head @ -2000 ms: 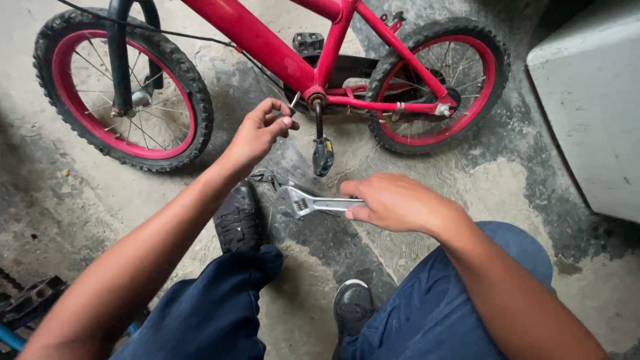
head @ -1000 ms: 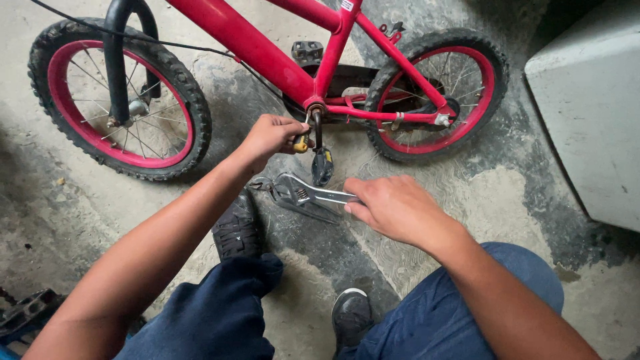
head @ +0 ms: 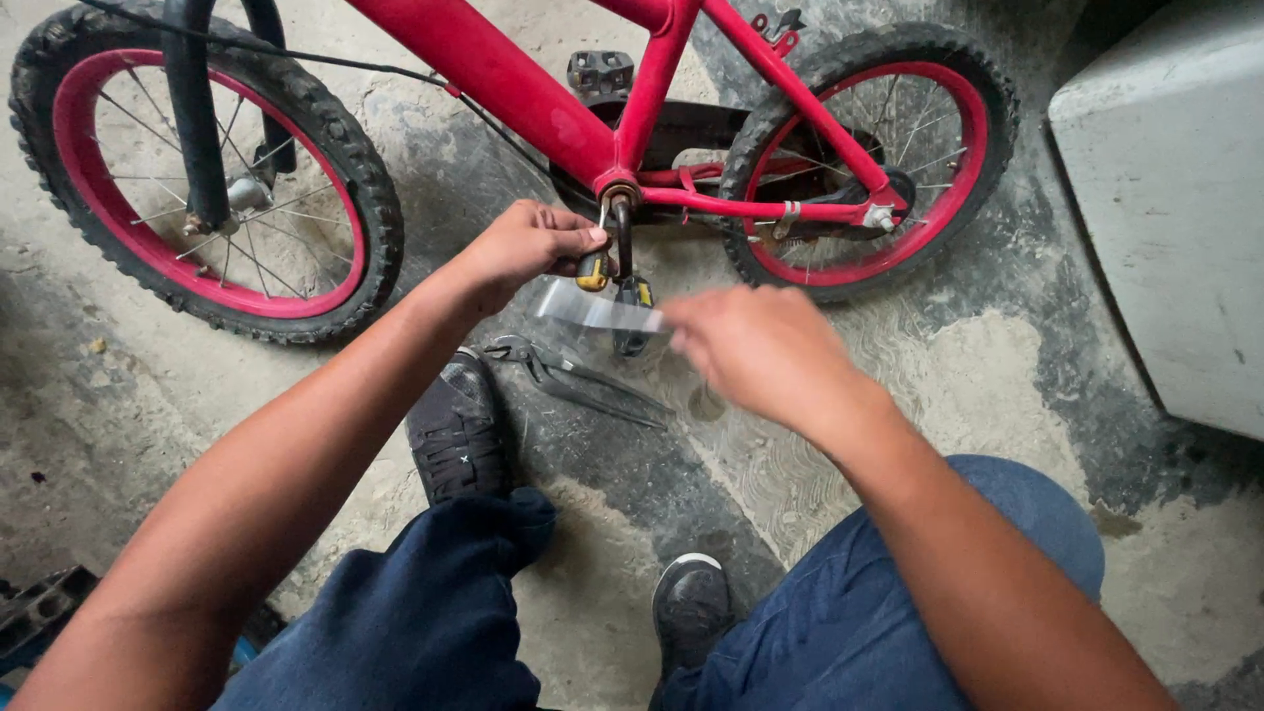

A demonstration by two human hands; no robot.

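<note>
My left hand (head: 538, 247) holds a screwdriver (head: 592, 271) with a yellow and black handle. Its shaft points up to the bottom bracket (head: 619, 194) of a red bicycle (head: 533, 84), beside the crank arm (head: 622, 237). Gripped by its handle in my right hand (head: 765, 351) is an adjustable wrench (head: 597, 308), blurred, its head just below the screwdriver handle and in front of the near pedal (head: 632, 331). Slip-joint pliers (head: 583, 383) lie on the concrete floor below the wrench.
The front wheel (head: 370, 232) is at left, the rear wheel (head: 992, 138) at right. A grey box-like object (head: 1175, 197) stands at the right edge. My shoes (head: 459, 425) rest on the floor below the bicycle. A dark part with holes (head: 49, 607) lies at lower left.
The wrench has risen from over the pliers to beside the screwdriver handle, and my right hand has moved up with it. The yellow screwdriver handle was not visible two seconds ago.
</note>
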